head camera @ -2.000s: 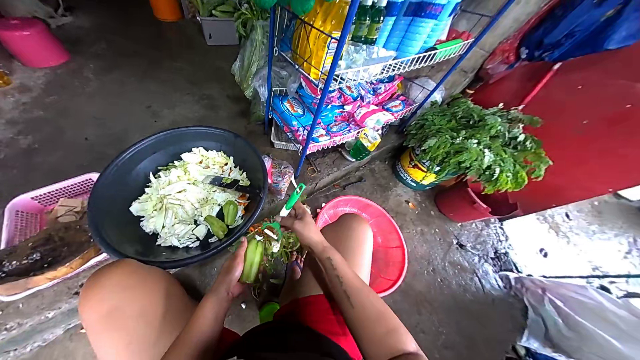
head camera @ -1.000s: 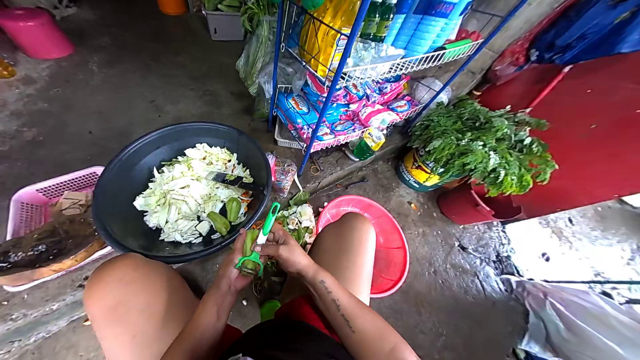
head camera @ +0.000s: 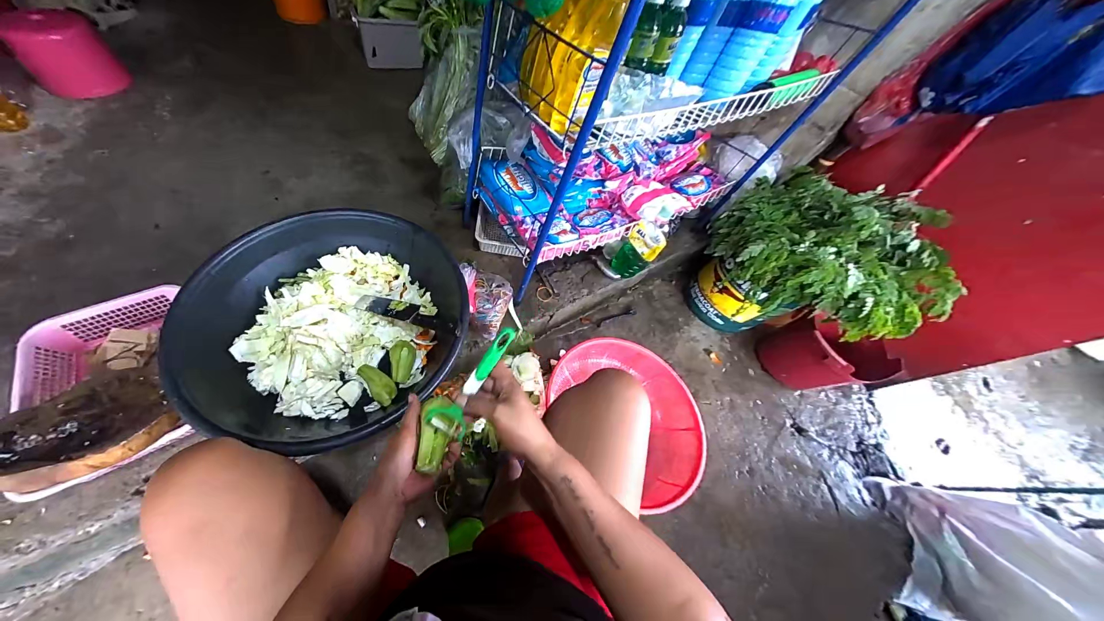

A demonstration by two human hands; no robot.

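Observation:
My left hand holds a pale green chayote low in front of me, beside the rim of a wide black basin. In my right hand is a green and white peeler, its head lying against the chayote. Chopped cabbage fills the middle of the basin. Two green vegetable pieces rest on the cabbage near the basin's right side, and a knife with a dark handle lies above them. Vegetable scraps lie on the ground beyond my hands, partly hidden.
A pink basin stands beyond my right knee. At the left is a pink plastic basket with a dark wooden piece across it. A blue wire rack holds bottles and packets. Leafy greens stand in a paint bucket at right.
The peeler's head was at the near end of the chayote one second ago; now it lies on its upper part. My left hand has turned, showing more of the chayote.

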